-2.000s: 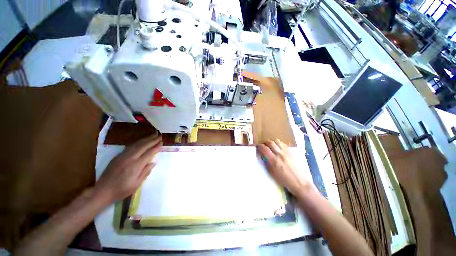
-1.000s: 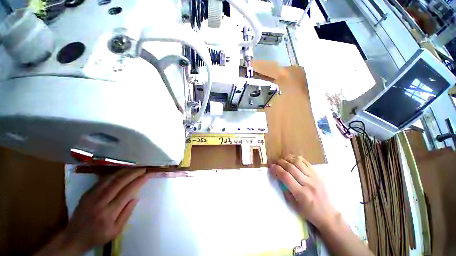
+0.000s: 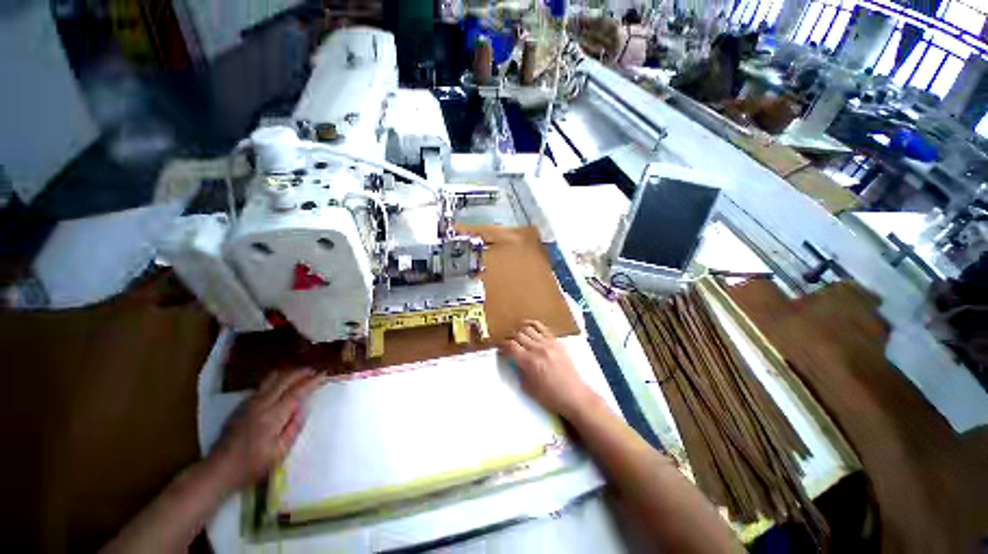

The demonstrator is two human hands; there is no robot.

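A brown bag panel (image 3: 531, 284) lies under the head of the white pattern sewing machine (image 3: 298, 233). The yellow clamp foot (image 3: 428, 321) rests over the panel near its front edge. The white template (image 3: 406, 433) with yellow tape borders lies in front, its pink-red edge against the panel. My left hand (image 3: 271, 417) lies flat at the template's left far corner by the panel edge. My right hand (image 3: 538, 363) lies at the right far corner, fingertips on the panel. Whether anything is tucked in my right palm is hidden.
A bundle of thin brown straps (image 3: 720, 400) lies at the right beside a yellow-edged board (image 3: 775, 363). The control panel (image 3: 664, 222) stands behind it. Brown sheets lie at far left (image 3: 98, 400) and far right (image 3: 867, 379). People and machines show in the background.
The view has pulled back and up, so the machine looks smaller and more of the factory shows. Both hands stay at the template's far corners.
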